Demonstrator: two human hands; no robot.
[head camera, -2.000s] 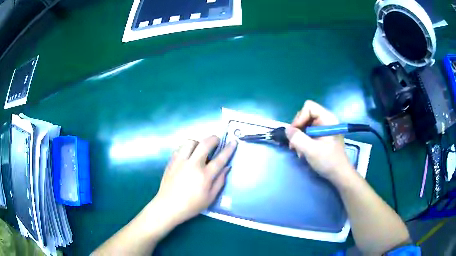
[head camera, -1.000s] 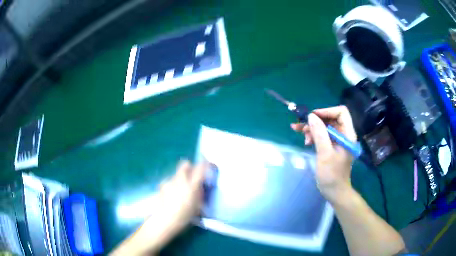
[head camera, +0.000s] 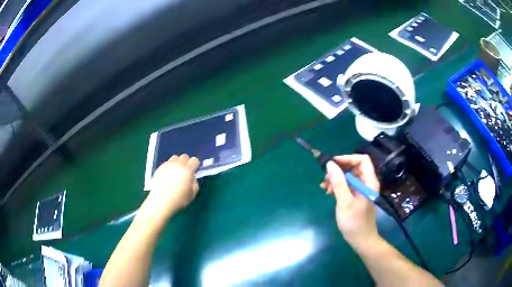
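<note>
A dark panel sheet with a white border and pale squares (head camera: 191, 134) lies left of centre on the green bench. My left hand (head camera: 177, 182) is at its near edge, fingers over the border; whether they grip it cannot be told. My right hand (head camera: 353, 202) holds the blue-handled soldering iron (head camera: 362, 186) like a pen. Its thin tip points up and left, off the panel sheet.
Other panel sheets lie at far left (head camera: 49, 216), behind the white hood (head camera: 412, 92) and at far right (head camera: 435, 35). A black block (head camera: 438, 140), pink stick (head camera: 453, 224) and blue parts bin (head camera: 465, 101) are right. A sheet stack (head camera: 56, 266) is at lower left.
The view has shifted. The sheet that lay under my hands is gone from the near bench. My left hand has moved to the far sheet. The iron has left the sheet's corner.
</note>
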